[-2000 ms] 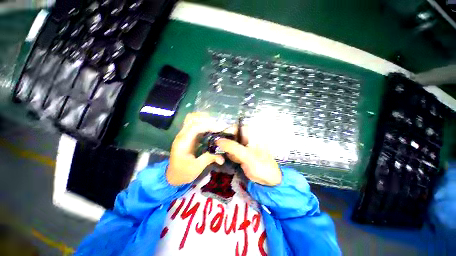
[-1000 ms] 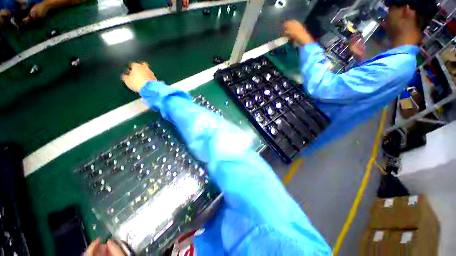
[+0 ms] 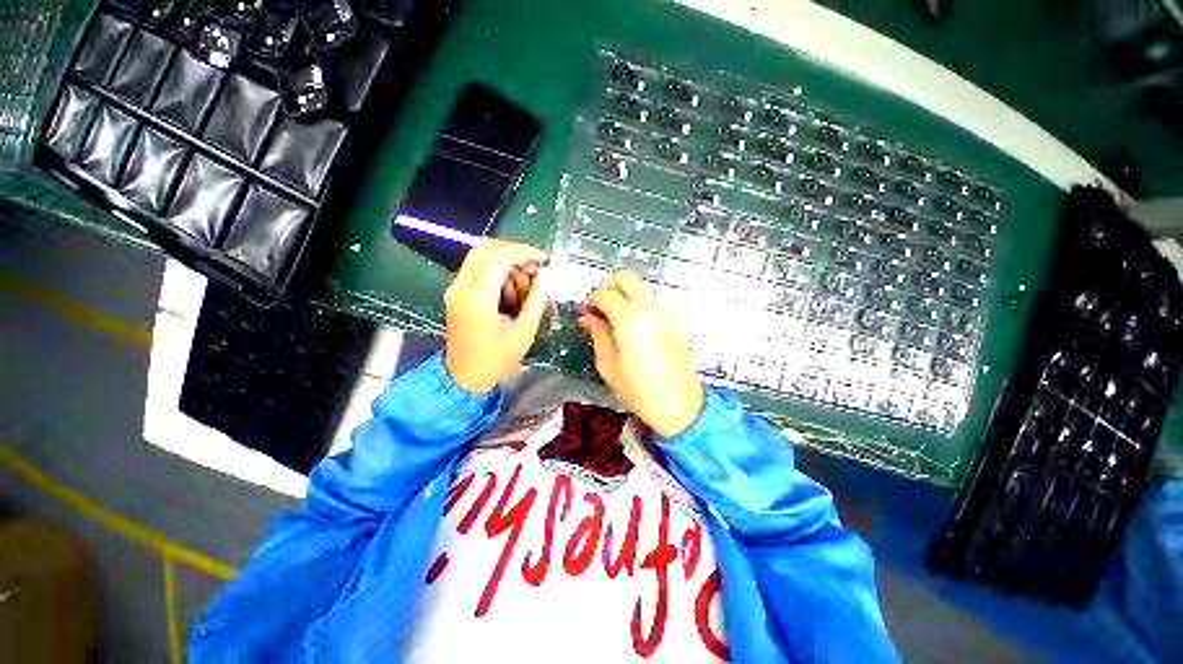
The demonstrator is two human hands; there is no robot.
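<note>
My left hand [image 3: 493,315] is in front of my chest with its fingers curled; a dark patch shows between fingers and thumb, and I cannot tell if it is a part or shadow. My right hand [image 3: 638,348] is just beside it, fingertips pinched at a small dark part [image 3: 568,311] in the gap between the hands. The part is blurred and too small to make out. The clear blister tray [image 3: 778,234] lies beyond and right of my hands, with rows of small dark pieces; some pockets near its left side look empty.
A black smartphone-like rectangle [image 3: 470,175] lies beyond my left hand. A black tray [image 3: 195,149] at left has housings heaped at its far end. Another black tray [image 3: 1070,415] stands at right. A lower dark tray [image 3: 266,376] sits below bench level. A white edge strip [image 3: 895,71] borders the bench.
My right arm, stretched over the conveyor one second ago, is back beside my left hand. The view has turned back down to the bench. Fewer housings show on the left black tray than two seconds ago.
</note>
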